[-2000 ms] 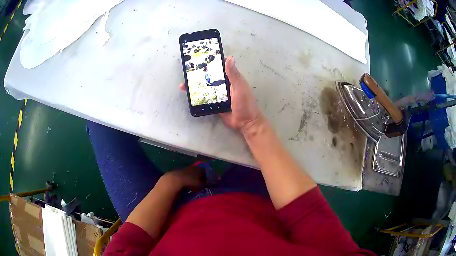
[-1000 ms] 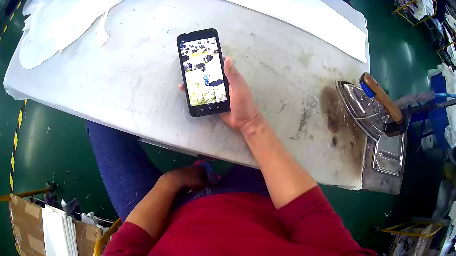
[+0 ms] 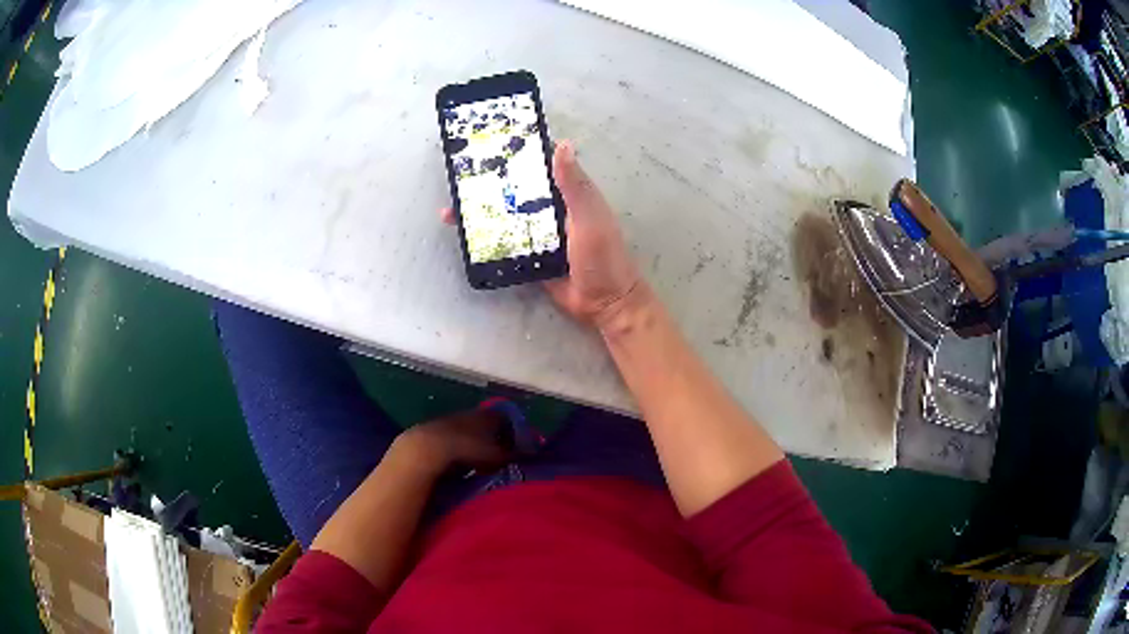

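A black smartphone [image 3: 505, 180] with a lit photo screen is held upright, face up, over the pale table [image 3: 359, 186]. My right hand [image 3: 592, 254] grips it from behind and the right side; its thumb shows at the phone's right edge and a fingertip at the left edge. My left hand [image 3: 477, 438] is low in my lap, below the table's near edge. It is dark and partly hidden, with something blue and red beside it, so its fingers are not clear.
A steam iron [image 3: 910, 266] with a wooden handle sits at the table's right edge on a metal rest [image 3: 960, 384], beside brown stains. A rumpled white garment [image 3: 149, 62] lies far left, a long white piece [image 3: 768, 62] far right. Cardboard boxes [image 3: 62, 545] stand lower left.
The phone has shifted very slightly to the left in the picture. My right hand still holds it, and my left hand looks the same.
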